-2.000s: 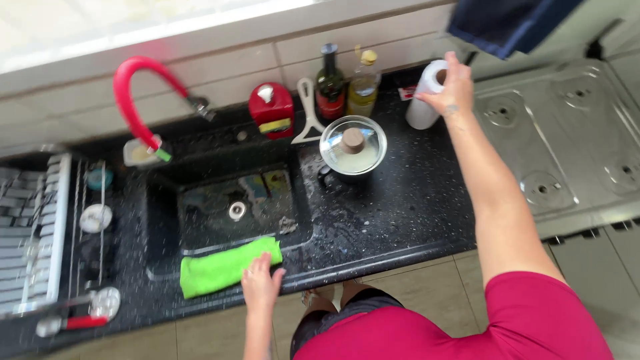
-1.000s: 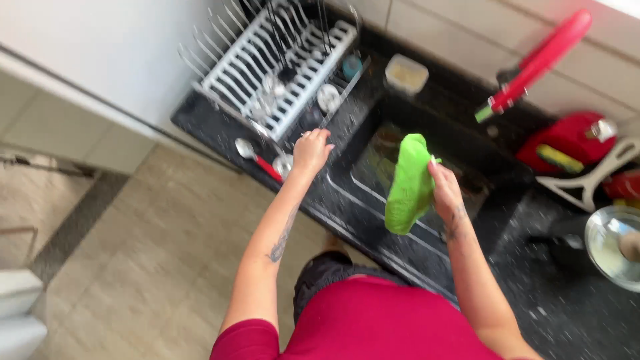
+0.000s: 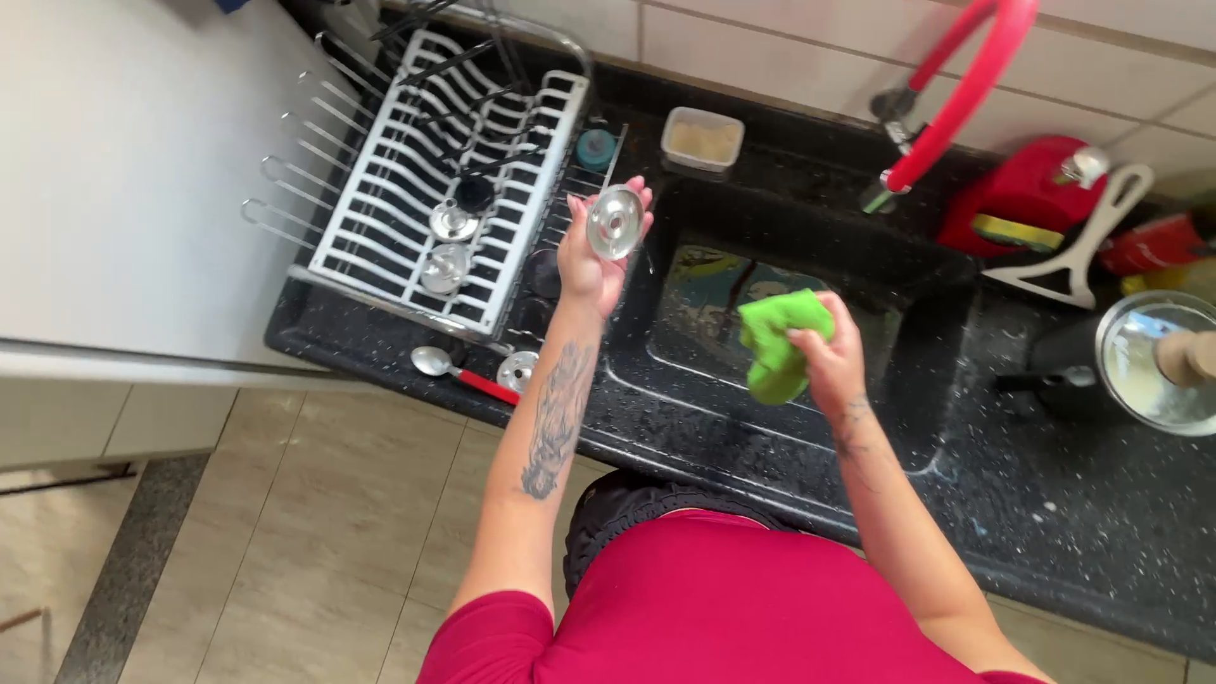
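Note:
My left hand (image 3: 591, 255) is raised between the dish rack and the sink, with a small round clear lid (image 3: 616, 222), perhaps glass, resting against its palm and fingers. Over the front part of the black sink, my right hand (image 3: 834, 353) grips a bunched green cloth (image 3: 781, 344). The cloth hangs below the fingers and does not touch the lid. Left of my left hand, the white dish rack (image 3: 332, 228) holds two small clear and metallic round pieces (image 3: 454, 220). A red-handled spoon (image 3: 484, 387) and a round metal disc (image 3: 518, 371) lie by the counter's front edge, near my left forearm.
Behind the black sink (image 3: 936, 380) stand a plastic tub (image 3: 703, 139) and a red faucet (image 3: 969, 95). To the right are a red sponge holder (image 3: 1035, 190), a white trivet-like piece (image 3: 1083, 247) and a dark pot with a glass lid (image 3: 1154, 366). A blue-capped item (image 3: 596, 149) stands beside the rack.
My left hand, earlier empty near the rack, now holds the clear lid. My right hand let go of the paper roll and took the green cloth, now bunched. The view has swung left.

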